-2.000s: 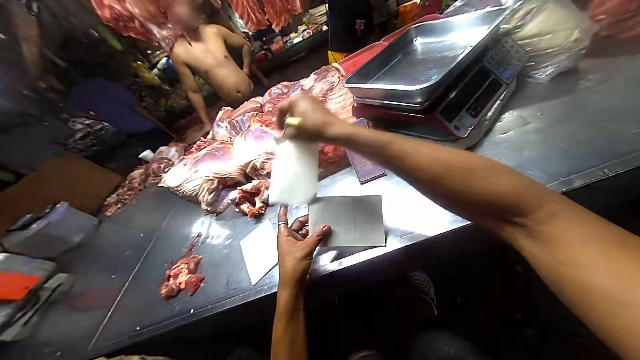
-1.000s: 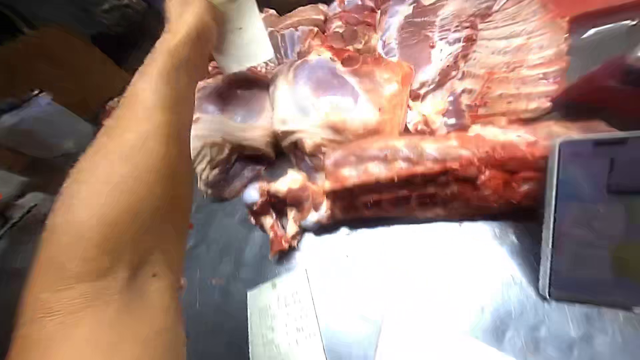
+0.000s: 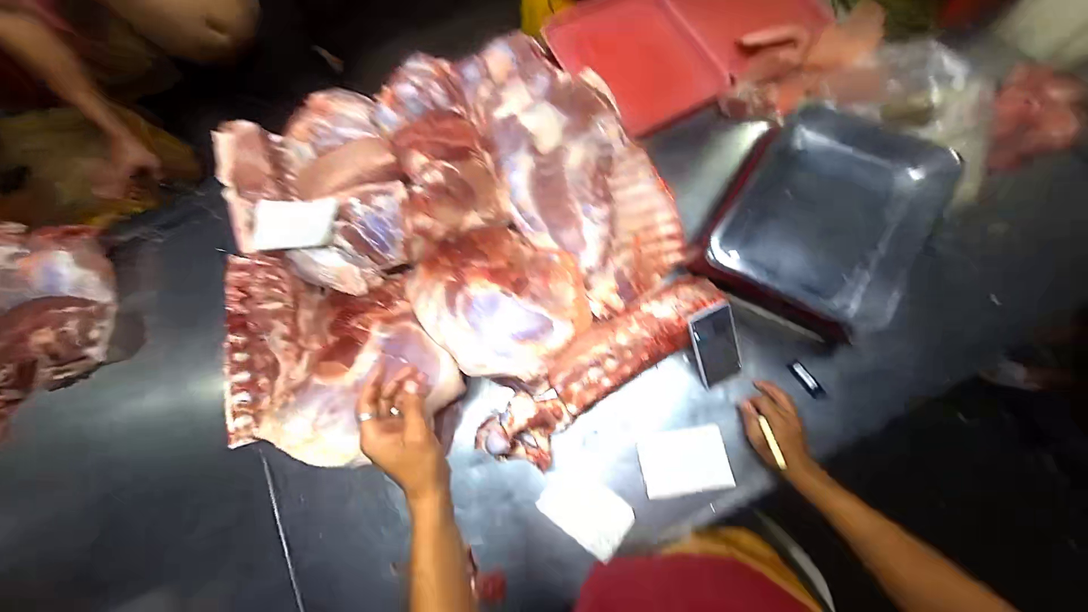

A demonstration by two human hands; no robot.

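Observation:
My left hand (image 3: 398, 425), with rings on its fingers, is at a large cut of raw meat (image 3: 387, 357) at the front left of the pile, fingers apart. At the right, my right hand (image 3: 775, 429) has a yellow pen (image 3: 772, 442) in it, low over the metal counter. Between the hands lie a white paper (image 3: 686, 461) and another white sheet (image 3: 586, 514). A phone (image 3: 716, 344) leans near the end of a long meaty backbone piece (image 3: 633, 344). One more white paper (image 3: 294, 224) rests on the meat at the back left.
A scale with a metal tray (image 3: 837, 217) stands at the right, a small dark object (image 3: 806, 379) in front of it. Red trays (image 3: 637, 59) are behind. More meat (image 3: 55, 297) lies at the far left, near another person's hand (image 3: 127, 166).
The view has swung widely. A white sheet that was held over the counter two seconds ago is out of my hands; a white paper now lies on the meat at the back left.

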